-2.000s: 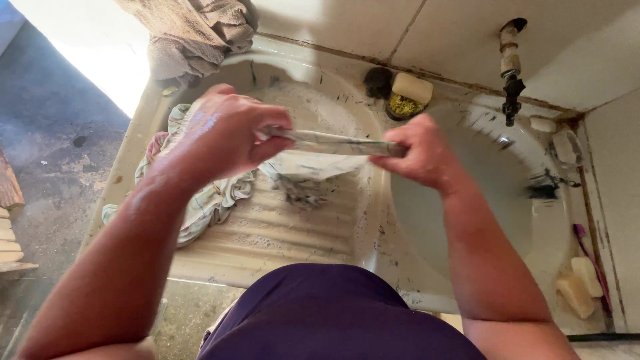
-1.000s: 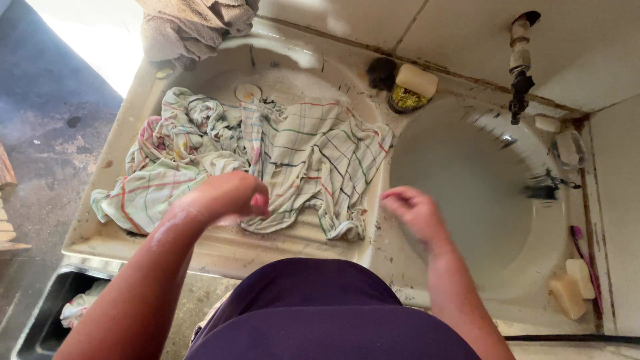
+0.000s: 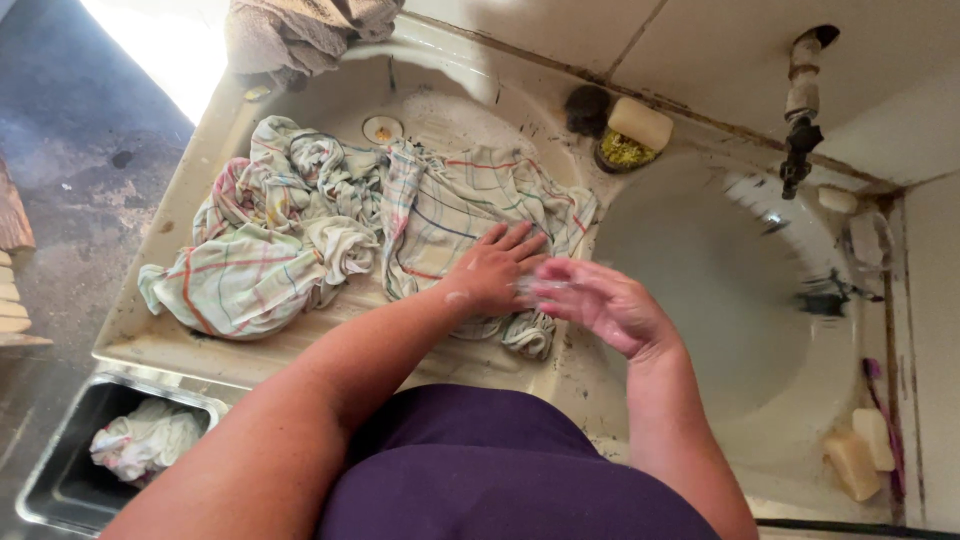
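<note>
My left hand (image 3: 499,270) lies with spread fingers on a wet checked cloth (image 3: 457,210), which is spread over the ribbed washboard of the sink (image 3: 360,330). Just right of it, my right hand (image 3: 600,304) is raised by the basin's edge, fingers apart and blurred, with water or suds at the fingertips and no object in it. A bunched heap of striped cloth (image 3: 247,259) touches the spread cloth on its left. White suds (image 3: 480,124) lie behind the cloths, near the drain (image 3: 382,129).
Cloudy water fills the round basin (image 3: 712,300) at right, below a wall tap (image 3: 801,135). A soap bar (image 3: 640,124) rests on a scouring pad (image 3: 626,150). More soap (image 3: 853,463) and a purple toothbrush (image 3: 885,427) are far right. A grey towel (image 3: 300,34) and a black tub (image 3: 82,472) sit left.
Two seconds ago both hands held a stretched cloth in the air; a second ago it lay spread with both hands above. Now my left hand presses on it, and my right hand has come close beside.
</note>
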